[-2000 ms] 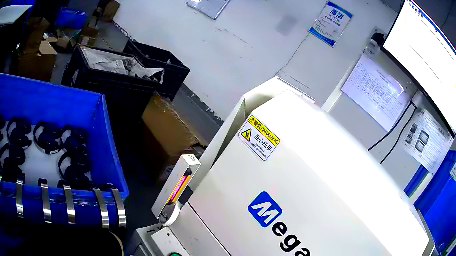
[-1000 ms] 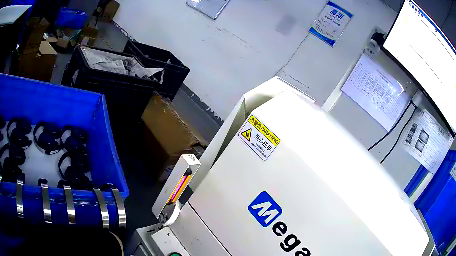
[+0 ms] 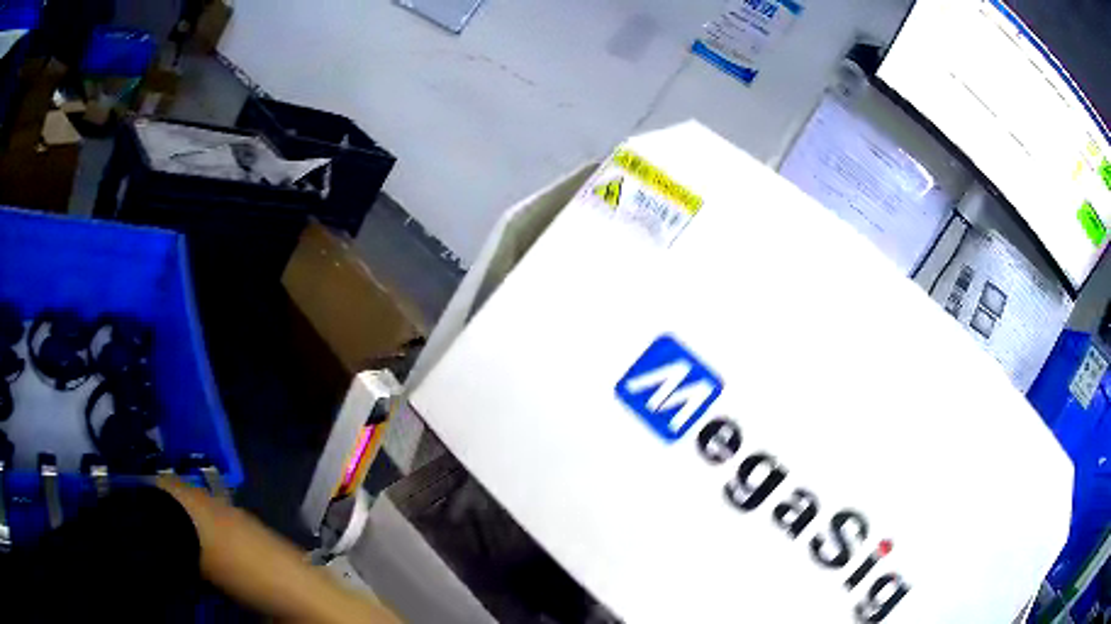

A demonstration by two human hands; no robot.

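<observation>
The white MegaSig test box lid (image 3: 780,366) fills the middle and right, partly raised, with a dark gap (image 3: 487,536) under its lower left edge. My left forearm, blurred and in a black sleeve (image 3: 110,555), reaches from the lower left towards the bottom edge. My left hand is cut off below the picture. My right hand is not in view. Black headphones (image 3: 122,408) lie on a pale liner in the blue tote (image 3: 201,354) at the left. Silver metal bands (image 3: 50,488) hang over its near edge, partly behind my arm.
An upright white light curtain bar (image 3: 353,451) with a yellow-pink strip stands left of the box. Black crates (image 3: 225,183) and a brown cardboard box (image 3: 347,299) are on the floor behind. A bright monitor (image 3: 999,122) is at the upper right, with blue bins (image 3: 1072,402) below it.
The lid has risen from closed, opening a dark gap below. My left forearm has come into view. The monitor now shows green marks. The view has shifted, moving the tote and crates left.
</observation>
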